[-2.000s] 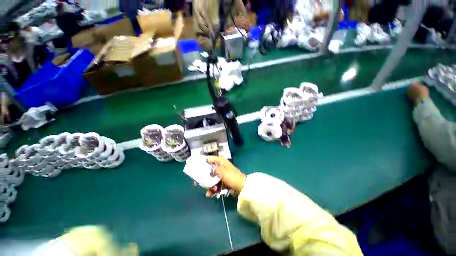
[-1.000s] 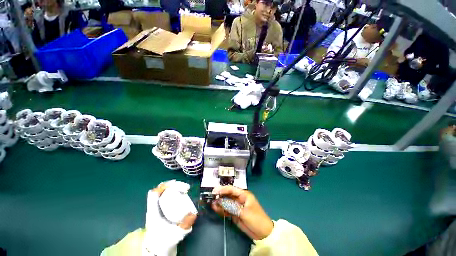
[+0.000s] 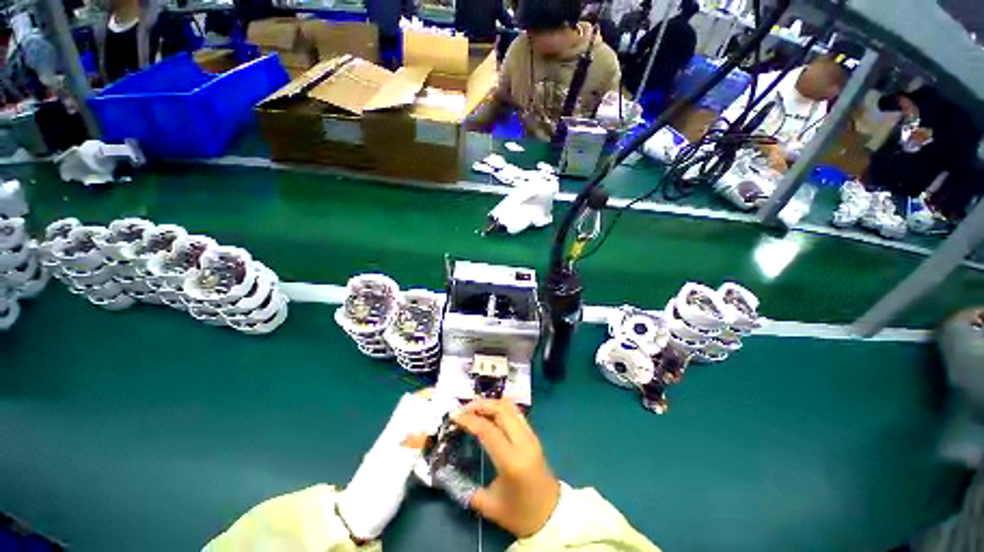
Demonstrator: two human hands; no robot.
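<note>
My left hand [image 3: 386, 461], in a white glove, holds a white plastic housing [image 3: 425, 471] just in front of the screw feeder [image 3: 491, 323]. Dark inner parts show at the housing; much of it is hidden by my hands. My right hand [image 3: 511, 464] is at the housing's right side, with its thumb and fingers bent around it and a grey wrap on one finger. The black electric screwdriver [image 3: 561, 323] hangs upright to the right of the feeder, untouched.
Stacked filled housings [image 3: 415, 329] stand left of the feeder, with leaning rows [image 3: 221, 278] further left. White parts with dark modules [image 3: 629, 361] and more housings [image 3: 701, 307] lie right. Beyond are a cardboard box [image 3: 367, 140], a blue bin [image 3: 189, 106] and several people.
My hands have come together at the housing, which was in my left hand to the left of the feeder. The housing has moved right and turned. The person opposite has lowered their head.
</note>
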